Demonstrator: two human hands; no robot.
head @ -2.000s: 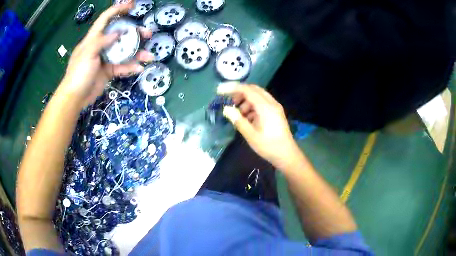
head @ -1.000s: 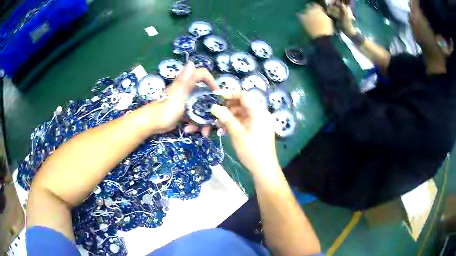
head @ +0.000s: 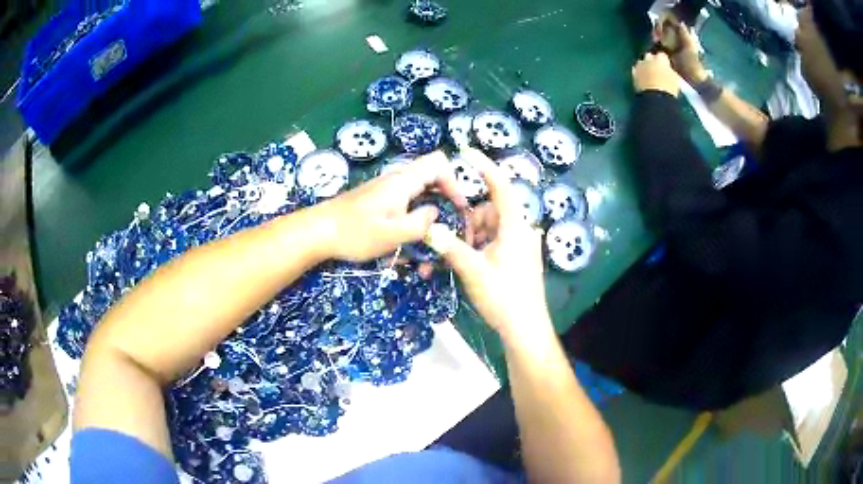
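My left hand (head: 393,213) and my right hand (head: 487,246) meet at the centre and hold one round housing (head: 443,216) between their fingers. Its inside looks dark; the fingers cover much of it, and a white lead hangs below. A large pile of blue circuit boards (head: 274,331) with white wires lies under and left of my hands on a white sheet (head: 426,397). Several round pale housings (head: 497,130) with dark holes lie beyond my hands on the green worktop (head: 284,85).
A blue bin (head: 109,61) stands at the upper left. A black round part (head: 594,120) lies near the neighbour's sleeve. A person in black (head: 748,246) works at the right. Small dark parts (head: 13,340) lie on a brown board at the far left.
Two seconds ago my hands were apart, the left with a housing. They came together around the housing and remain there, fingers shifted. The view has swung, showing more of the bin and neighbour.
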